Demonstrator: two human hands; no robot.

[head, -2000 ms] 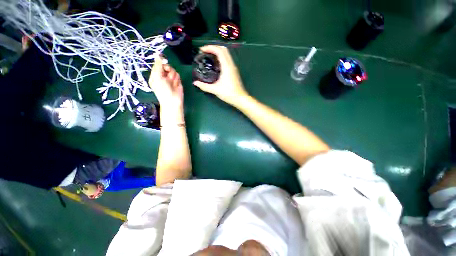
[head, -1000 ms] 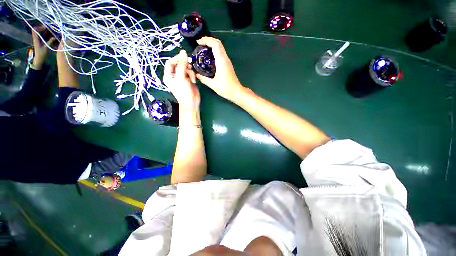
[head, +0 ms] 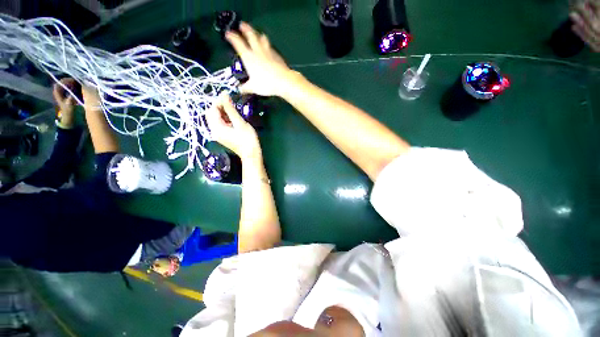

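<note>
My right hand (head: 264,67) reaches over the cable ends with fingers spread, partly covering a black cylindrical unit (head: 239,70); whether it grips the unit is unclear. My left hand (head: 231,129) is curled at the ends of the white cables (head: 154,85); a plug in its fingers cannot be made out. Another black unit (head: 250,110) is between my hands, its shiny end up. A further unit (head: 217,166) lies left of my left forearm, beside the cable plugs. One more unit (head: 225,20) stands just beyond my right fingertips.
A white-filled clear tub (head: 139,175) lies at left near another person's arm (head: 99,125). A small clear bottle (head: 413,84) with a white stick and a lit unit (head: 468,92) are at right. More units (head: 336,29) stand beyond the bench line. Another person's hand (head: 585,25) shows top right.
My right hand has left the unit it held and moved up and left to the unit beyond. My left hand is now lower beside the cable ends. The view has shifted.
</note>
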